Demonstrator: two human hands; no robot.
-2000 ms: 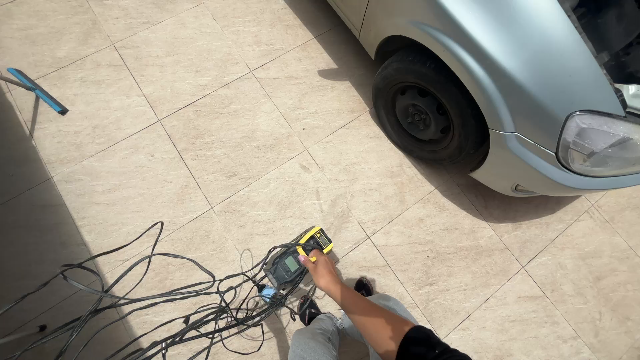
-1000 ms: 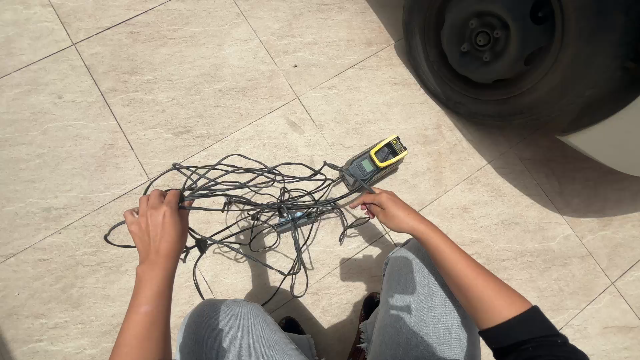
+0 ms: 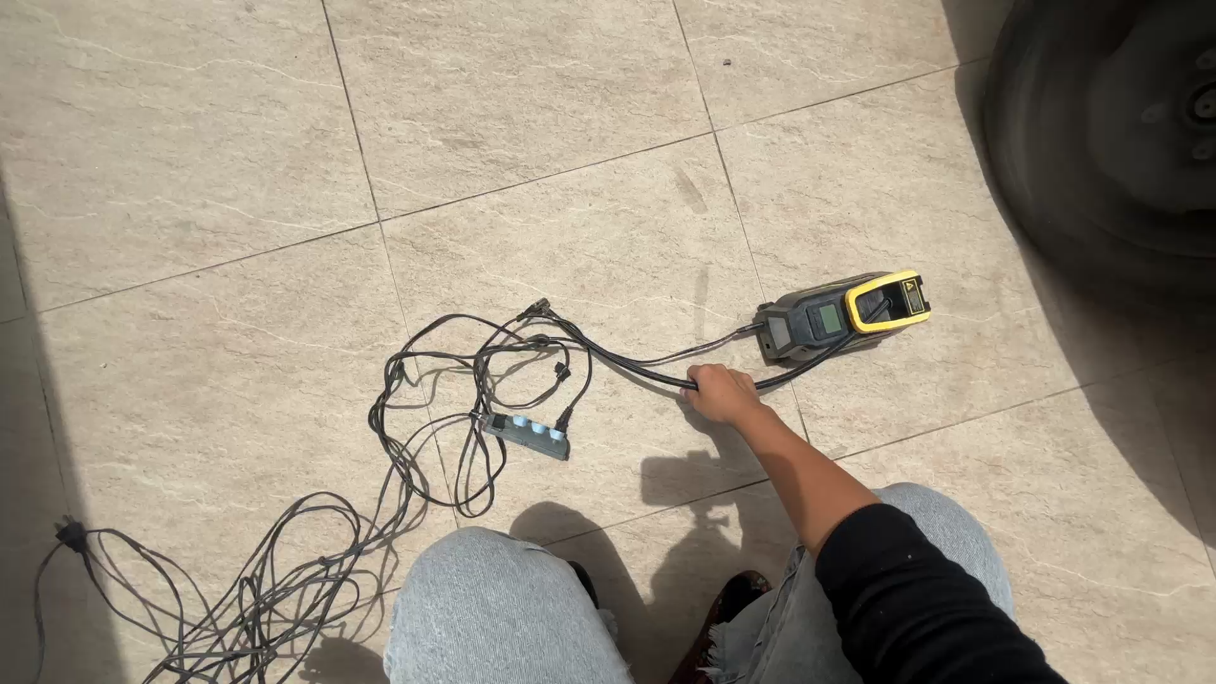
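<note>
My right hand [image 3: 724, 393] is closed around a thick black cable [image 3: 627, 365] just left of a yellow and black battery charger [image 3: 819, 323] with a small display. That cable runs into the charger's yellow-framed end, and a thinner cord enters its left end. Left of my hand, a dark power strip [image 3: 524, 435] with light blue sockets lies on the tiles, a plug [image 3: 564, 418] at its right end. Loops of black cord [image 3: 399, 456] surround it and run down to a larger tangle [image 3: 256, 608] at the lower left. My left hand is out of view.
A black plug [image 3: 70, 534] lies at the far left by a shadow edge. The car's wheel [image 3: 1102, 152] stands at the upper right, casting shadow on the tiled floor [image 3: 532, 123]. My bent knees [image 3: 503, 608] and shoes fill the bottom middle.
My left hand, on the cords at the left a second ago, has left the view. The bundled cords are now spread out toward the lower left. The charger remains on the floor.
</note>
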